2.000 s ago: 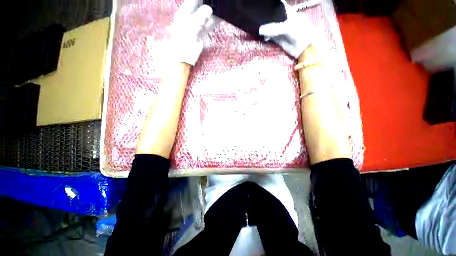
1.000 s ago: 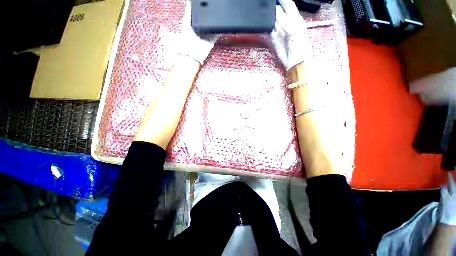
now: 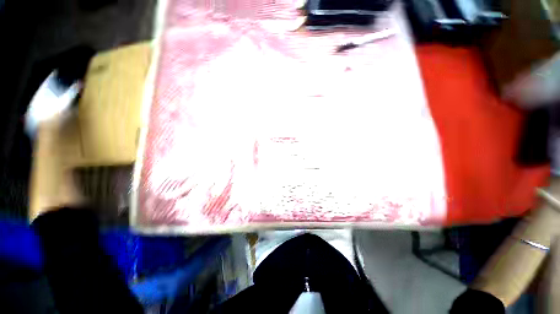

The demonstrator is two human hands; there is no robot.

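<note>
My left hand [image 3: 52, 101], in a blurred white glove, is at the far left beside a black part [image 3: 73, 60] by the tan cardboard sheet [image 3: 116, 104]. Blur hides whether its fingers hold the part. My right forearm reaches to the right edge at the lower right; the hand itself is cut off. A black part [image 3: 534, 138] lies on the red cover [image 3: 473, 135] near that edge. The pink bubble wrap [image 3: 196, 110] in front of me is strongly glared.
A small black pile [image 3: 347, 13] and a thin stick [image 3: 365, 42] lie at the wrap's far side. Black trays [image 3: 454, 18] stand at the top right beside a brown carton [image 3: 516, 43]. A blurred white shape [image 3: 534, 86] is at the right. Blue edging [image 3: 18, 245] runs lower left.
The black part held in both hands over the wrap is no longer there. My left hand has moved far left to the conveyor side, my right arm far right.
</note>
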